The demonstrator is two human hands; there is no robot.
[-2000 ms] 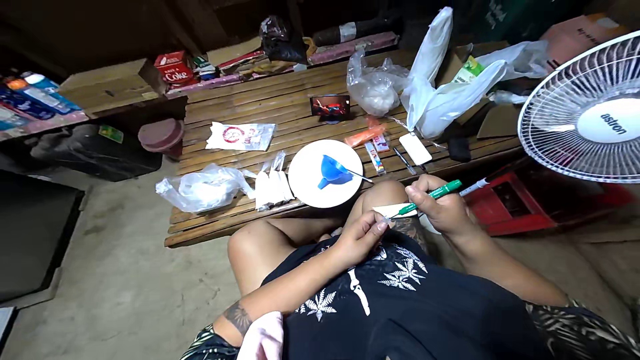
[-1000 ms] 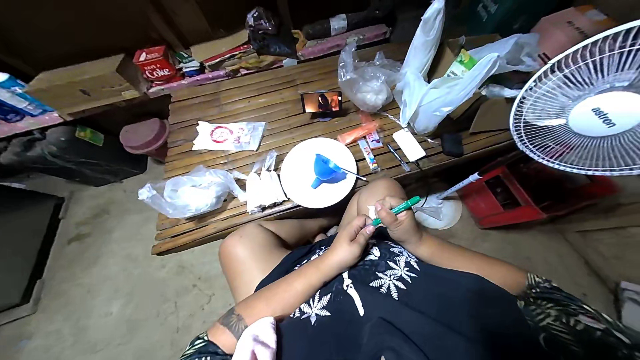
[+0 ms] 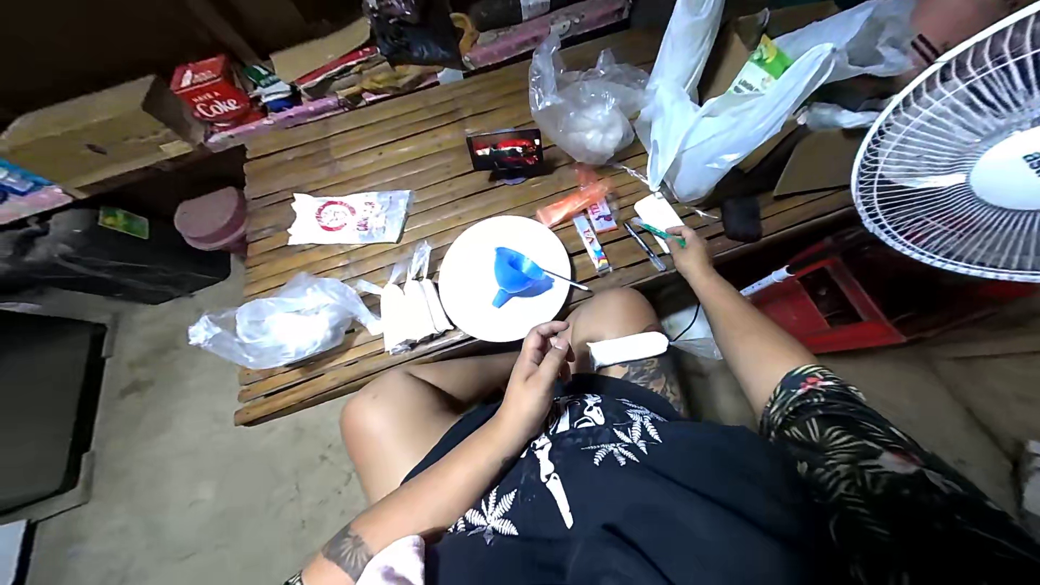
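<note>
My right hand (image 3: 691, 250) holds a green pen (image 3: 660, 233) over a white rectangular object (image 3: 656, 213) near the front edge of the bamboo table. My left hand (image 3: 543, 361) is above my lap, its fingers curled; whether it holds anything small cannot be told. A filled white plastic packet (image 3: 629, 348) lies across my thigh. On a white plate (image 3: 471, 305) rests a blue funnel (image 3: 517, 270), with a thin stick beside it. Several filled white packets (image 3: 410, 313) lie left of the plate. Beside the white object are a dark pen (image 3: 645, 247) and a narrow sachet (image 3: 591, 243).
A lit phone (image 3: 505, 151) stands behind the plate. Clear plastic bags (image 3: 284, 321) and a printed bag (image 3: 349, 217) lie at left. White carrier bags (image 3: 731, 130) stand at back right, near an electric fan (image 3: 967, 162). A red crate (image 3: 845, 305) sits below it.
My right hand has moved from above my lap out to the table with the green pen. My hands have parted, and a white packet now shows on my thigh.
</note>
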